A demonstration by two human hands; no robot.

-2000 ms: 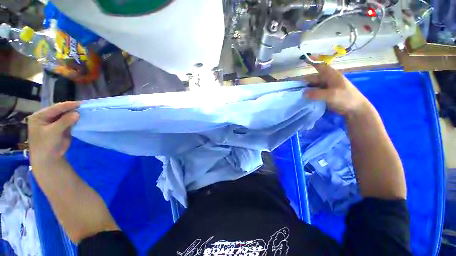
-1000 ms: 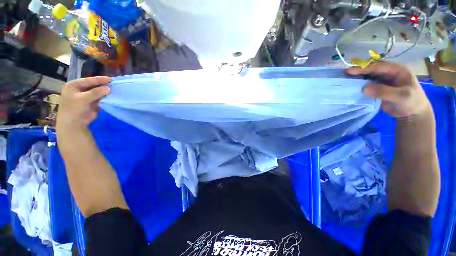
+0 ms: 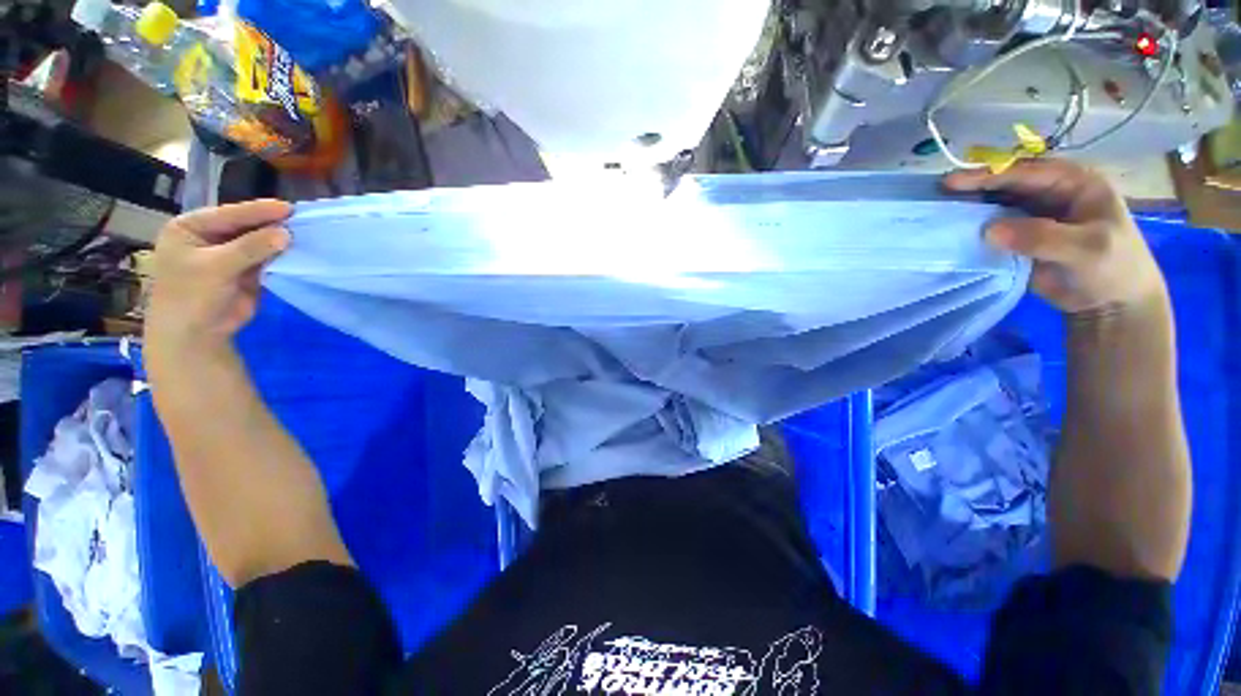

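Note:
A light blue shirt is stretched by its long straight front edge across the view. My left hand pinches one end of the edge between thumb and fingers. My right hand grips the other end. The middle of the edge lies under the head of the button-sewing machine, where a bright lamp washes out the cloth. The needle area is mostly hidden by glare. The rest of the shirt hangs in folds and bunches near my lap.
A blue bin is at the left of my lap. Another blue bin at the right holds crumpled blue shirts. White garments lie at far left. Bottles are at upper left. The button feeder, with hoses, is at upper right.
The view has shifted, so the machine head and hands appear further right than two seconds ago. The shirt edge is straighter and flatter. Both hands keep their hold; little differs from one second ago.

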